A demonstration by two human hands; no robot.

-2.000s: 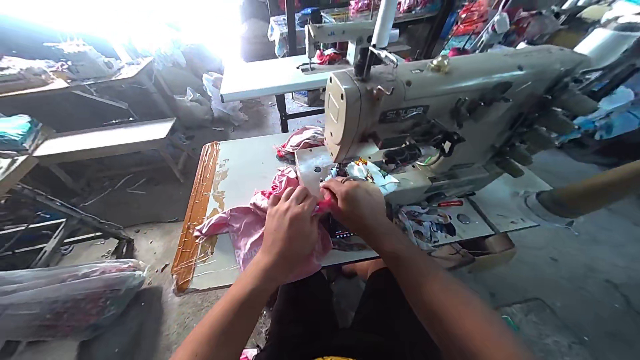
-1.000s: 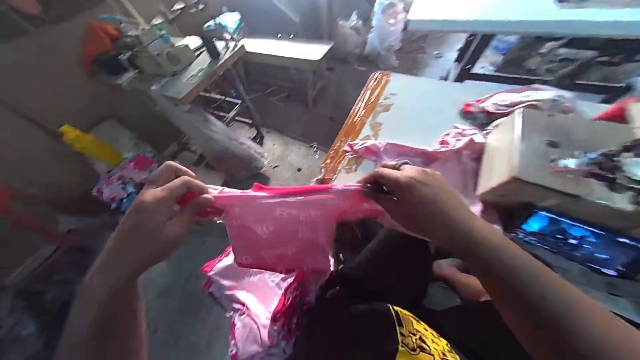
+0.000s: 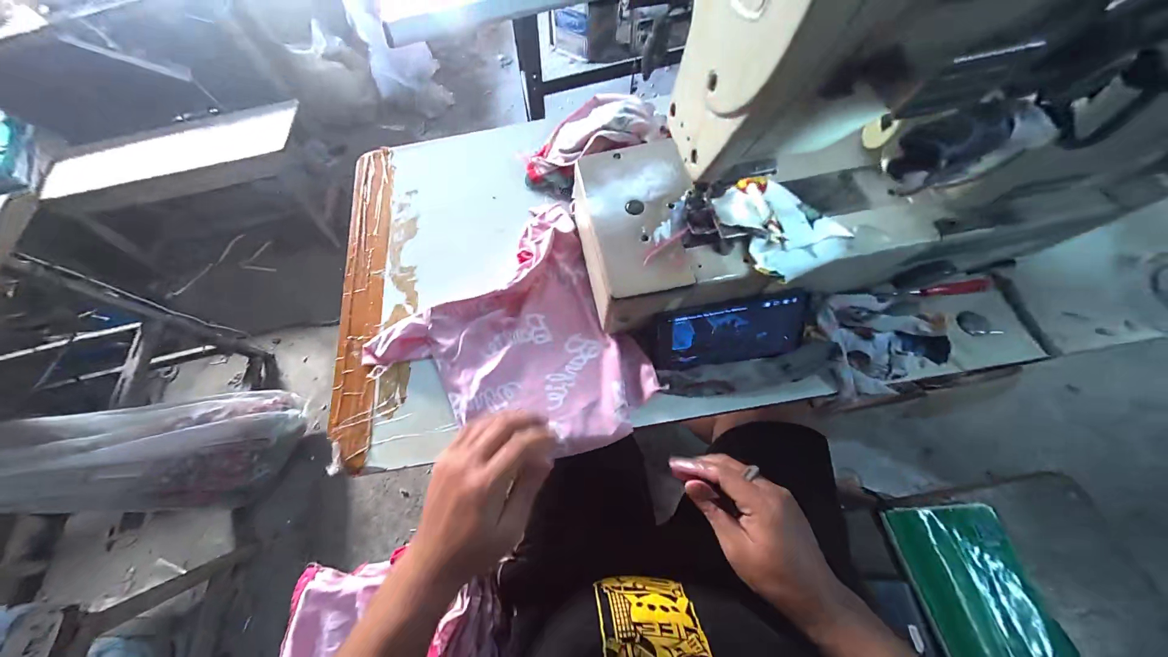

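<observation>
A pink printed garment (image 3: 538, 356) lies on the sewing table (image 3: 447, 210), left of the sewing machine's bed (image 3: 630, 219). My left hand (image 3: 497, 479) is over its lower edge, fingers loosely bent and blurred; whether it touches the cloth is unclear. My right hand (image 3: 739, 511), a ring on one finger, hovers above my lap with thumb and fingers apart and nothing between them. More pink cloth (image 3: 338, 607) hangs low at the left, partly behind my left forearm. Under the sewing machine head (image 3: 757, 73), scraps of cloth (image 3: 776, 224) rest on the bed.
A phone (image 3: 735, 328) with a lit screen leans against the machine bed. Right of it are cloth scraps (image 3: 876, 338) and a red-handled tool (image 3: 954, 287). A crumpled garment (image 3: 598, 132) lies behind the bed. A filled plastic bag (image 3: 155, 447) is at the left, a green object (image 3: 972, 575) at lower right.
A second ago both hands held a pink piece stretched between them; now they are apart and have let go of it. The view has swung back toward the machine.
</observation>
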